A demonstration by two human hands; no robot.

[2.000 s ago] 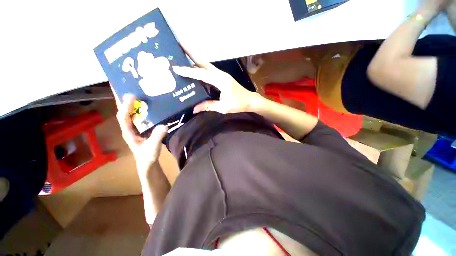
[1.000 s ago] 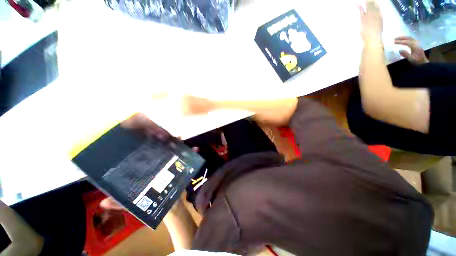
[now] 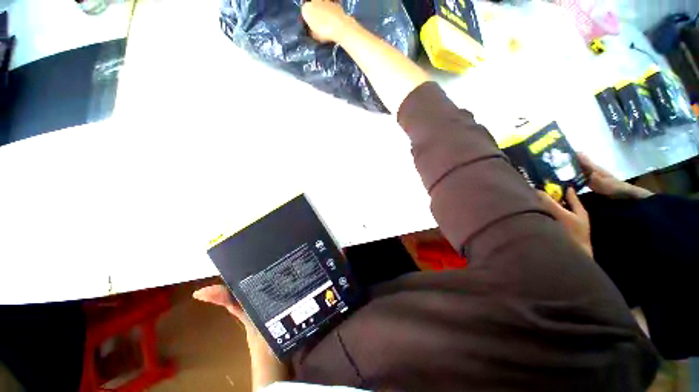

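A black printed outer box (image 3: 280,268) lies tilted over my lap at the table's near edge, its back with small text and white labels facing up. My left hand (image 3: 222,297) is partly under its left side and supports it; most of the palm is hidden by the box. My right arm reaches to the far side of the table. My right hand (image 3: 325,20) is at the large shiny poly bag (image 3: 306,53) with dark contents. Its fingertips are at the bag, and whether they grip anything cannot be told.
Yellow-ended cartons (image 3: 452,42) lie right of the bag. A neighbour's hands (image 3: 576,208) hold another printed box (image 3: 553,159). Clear-wrapped black items (image 3: 640,106) lie at far right. A dark flat sheet (image 3: 57,90) is at far left. A red stool (image 3: 126,341) stands below.
My right hand has moved across the table to the poly bag. The box in my left hand has shifted slightly right. The view has moved, and the neighbour now holds a box.
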